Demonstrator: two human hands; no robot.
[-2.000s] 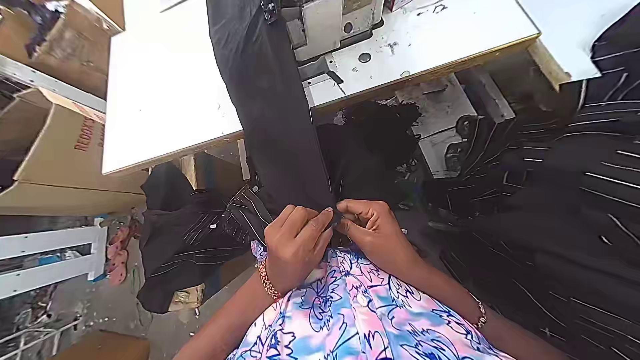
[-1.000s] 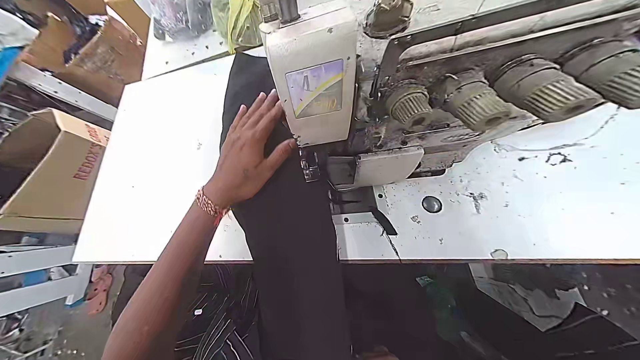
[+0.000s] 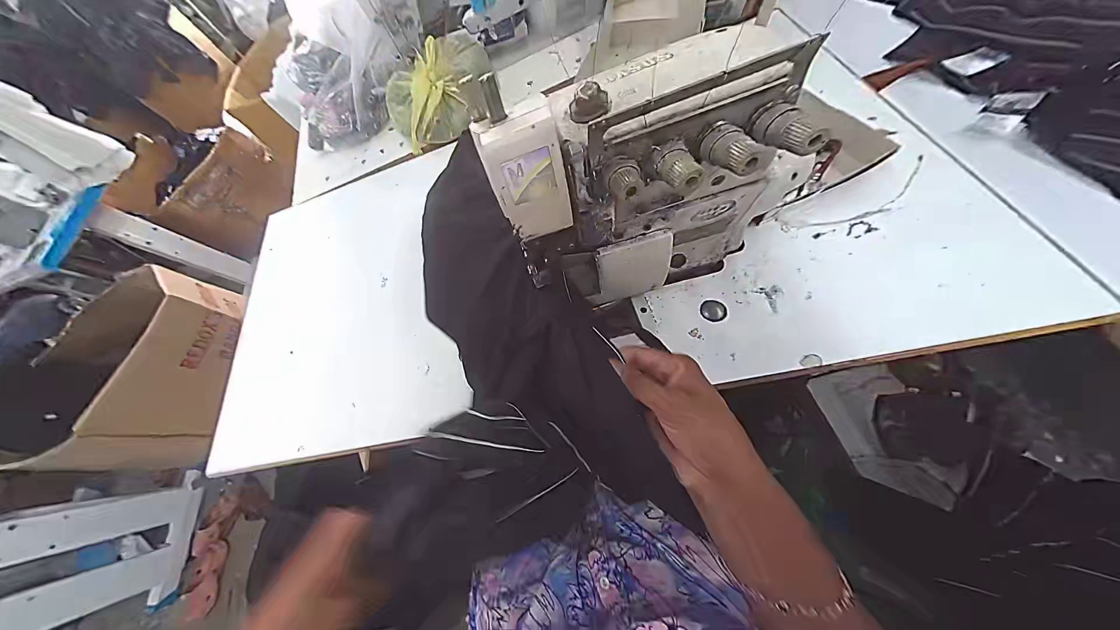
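Observation:
An overlock sewing machine [image 3: 647, 175] stands on the white table, with black fabric [image 3: 525, 341] running under its needle area and over the table's front edge. My right hand [image 3: 674, 398] pinches the fabric's right side just in front of the machine, near a loose white thread. Blurred by motion, my left hand [image 3: 319, 569] is low at the left, in front of dark cloth below the table; whether it holds anything is unclear. White threads [image 3: 490, 437] trail across the black fabric near my lap.
The white tabletop [image 3: 341, 324] extends on both sides of the machine. An open cardboard box [image 3: 166, 367] is at the left, above a white slatted frame [image 3: 96, 542]. Behind are a yellow-tied bag [image 3: 429, 96] and a clear plastic bag [image 3: 337, 79]. Striped dark fabric [image 3: 1050, 79] lies at the upper right.
My left hand has left the fabric beside the machine head and moved down toward the lower left. My right hand has come up to the fabric's edge. The view has shifted.

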